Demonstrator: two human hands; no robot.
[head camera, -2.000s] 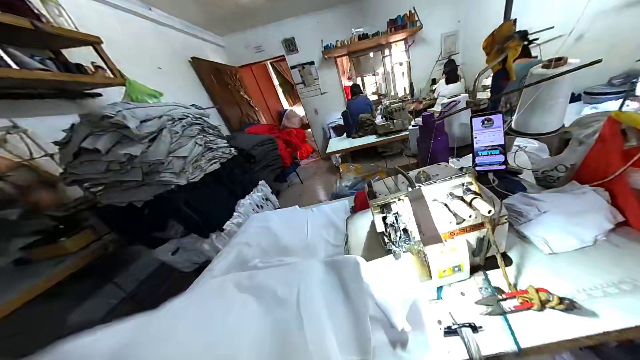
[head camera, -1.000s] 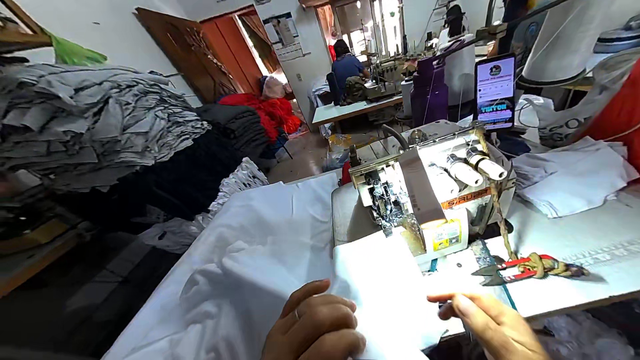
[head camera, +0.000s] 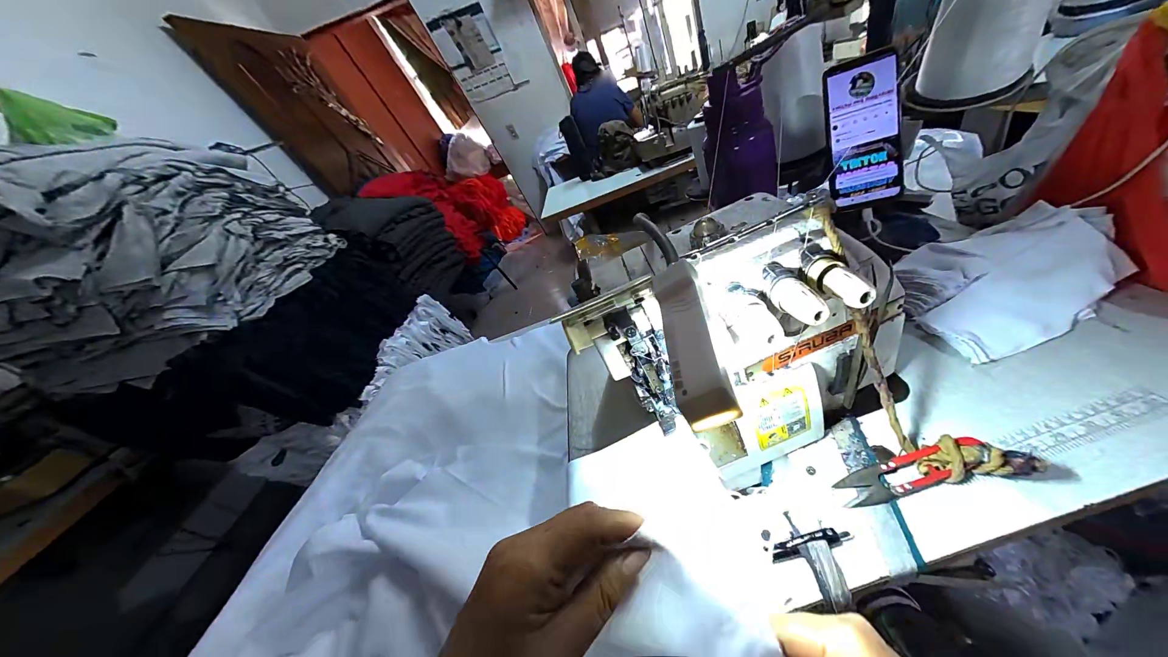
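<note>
White fabric spreads over the table's left side, and one piece of it runs up to the needle area of a Siruba overlock sewing machine. My left hand pinches this piece between thumb and forefinger, below the machine's lit lamp. At the bottom edge, my right hand is mostly cut off by the frame; its fingers touch the edge of the same piece, and its grip cannot be made out. Red-handled thread snips, tied with a cord, lie on the table right of the machine.
A phone stands upright behind the machine, near a large white thread cone. Folded white cloth pieces lie at the right. Stacked grey cloth fills the left. A person sits at another sewing table in the background.
Both hands, unseen two seconds ago, are at the white cloth. Since one second ago, my right hand has moved down, mostly out of view. The view has moved closer to the machine.
</note>
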